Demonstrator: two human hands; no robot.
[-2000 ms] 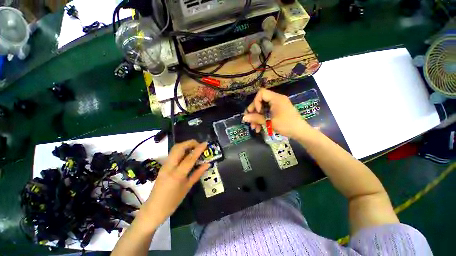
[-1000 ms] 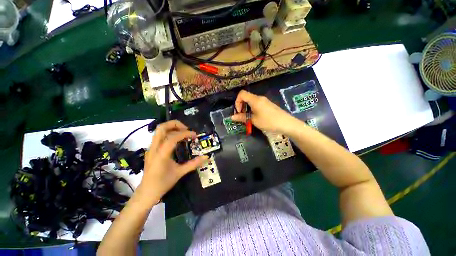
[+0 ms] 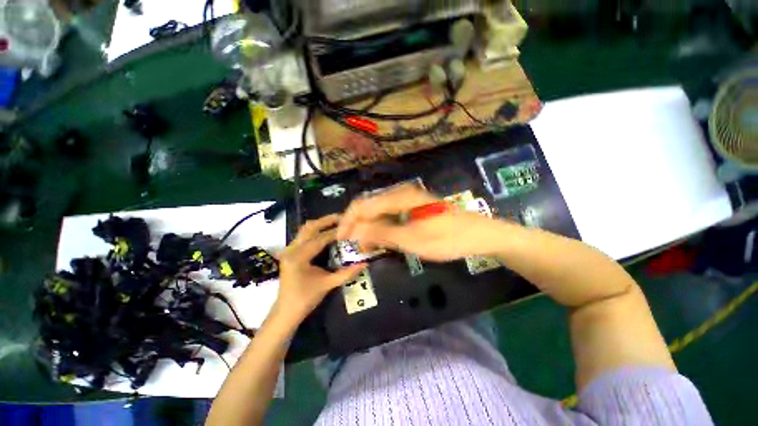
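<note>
My left hand (image 3: pixel 312 270) is around a black power adapter (image 3: pixel 347 253) above the left socket strip (image 3: pixel 360 294) on the black test board (image 3: pixel 391 320). My right hand (image 3: pixel 399 225) reaches over the adapter and covers most of it, blurred. A red-and-black hand tool (image 3: pixel 427 210) lies in my right hand, its red end pointing right. A cream socket strip (image 3: pixel 482 264) is partly hidden under my right forearm. A tangled pile of black adapters (image 3: pixel 125 308) with yellow spots lies on the left white sheet (image 3: pixel 83 237).
A grey bench meter (image 3: pixel 374 75) stands on a wooden base (image 3: pixel 490 104) with black leads and a red clip (image 3: pixel 361 125). A glass bulb (image 3: pixel 249 46) stands left of it. A white sheet (image 3: pixel 627 170) is at right, with a fan (image 3: pixel 738 121) beyond.
My right hand has moved left from the middle of the board onto the adapter at my left hand. The red end of the tool has turned from pointing down to pointing right.
</note>
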